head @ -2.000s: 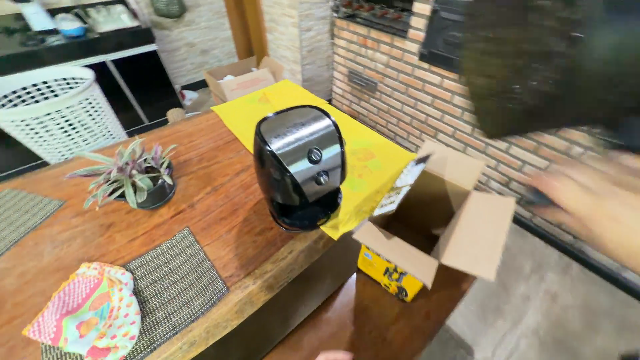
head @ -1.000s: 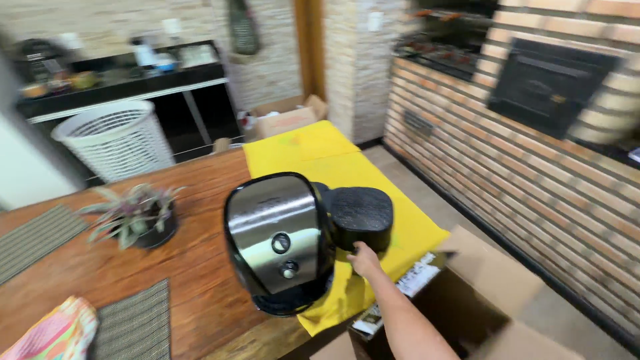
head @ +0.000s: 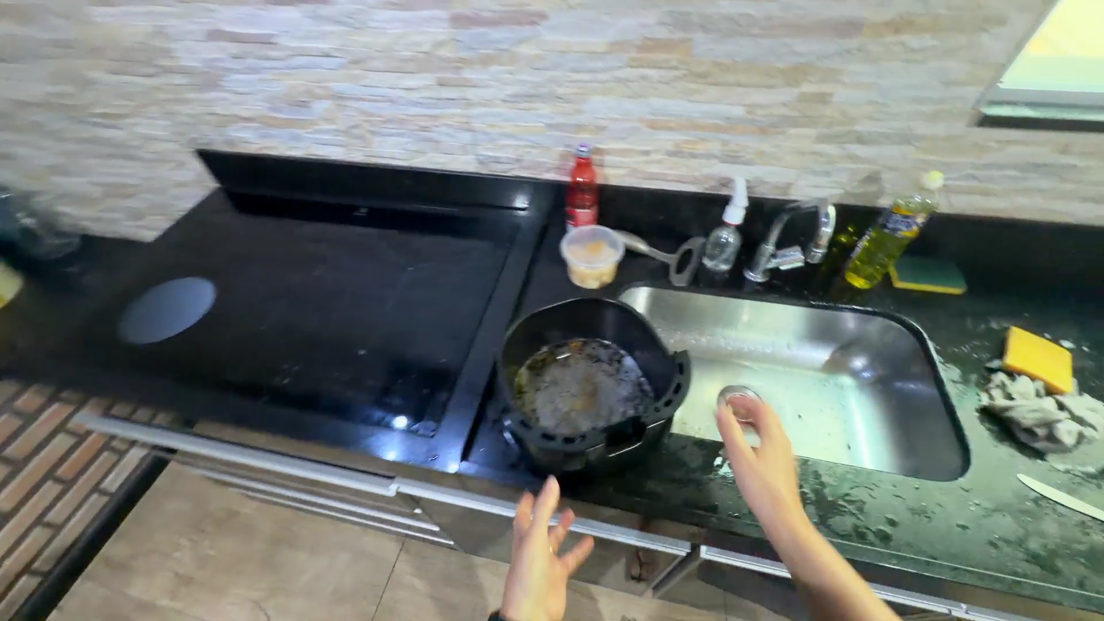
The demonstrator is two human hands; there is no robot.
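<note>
A black air fryer basket (head: 595, 444) with cloudy, greasy liquid and dark bits inside stands on the dark stone counter, at the left edge of the stainless steel sink (head: 828, 388). My left hand (head: 545, 548) is just in front of the basket, fingers spread and holding nothing. Over the near edge of the sink is my right hand (head: 759, 440), thumb and fingers apart, with nothing seen in it; the metal drain (head: 740, 395) shows just beyond its fingertips. Neither hand appears to touch the basket.
Behind the basket stand a plastic tub (head: 592, 259), a red bottle (head: 583, 194) and a spray bottle (head: 723, 241). The faucet (head: 789, 237), a yellow-green liquid bottle (head: 893, 233), sponges (head: 1038, 358), a crumpled cloth (head: 1039, 410) and a knife blade (head: 1061, 498) are around the sink.
The view has swung from the wooden table to the sink counter. One second ago a hand held a black basket beside the air fryer; now both hands are free near a black basket on the counter.
</note>
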